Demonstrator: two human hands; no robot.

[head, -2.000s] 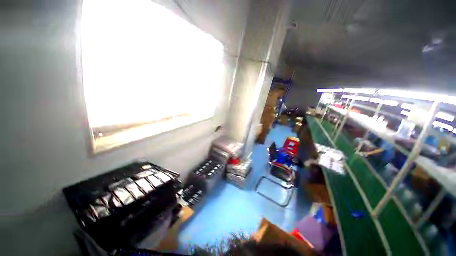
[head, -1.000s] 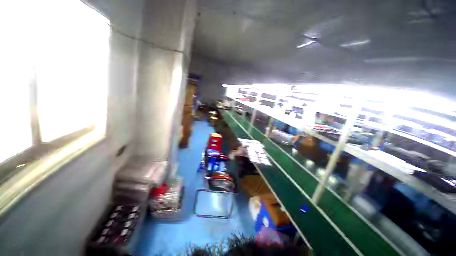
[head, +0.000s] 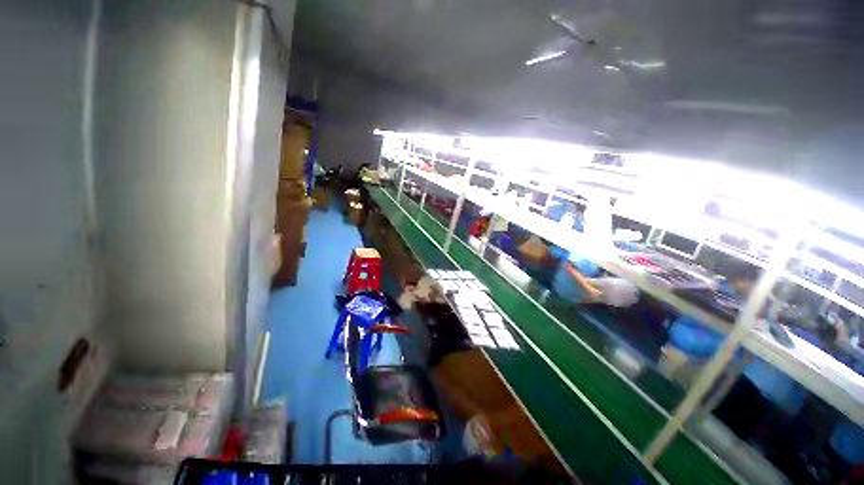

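Neither of my hands is in view. Nearest to me, cut off by the bottom edge, is the far rim of a black tray with several pockets. Blue parts lie in its left end; they are too cut off to name surely. What holds the tray is hidden below the edge.
A chair, a blue stool and a red stool stand in the blue-floored aisle. Stacked pale trays stand by the left wall. The green bench with white trays and shelving runs along the right; people are beyond it.
The view has turned right and moved forward along the aisle. The window has left the picture, the chair and stools are nearer, and the black tray's rim now shows at the bottom.
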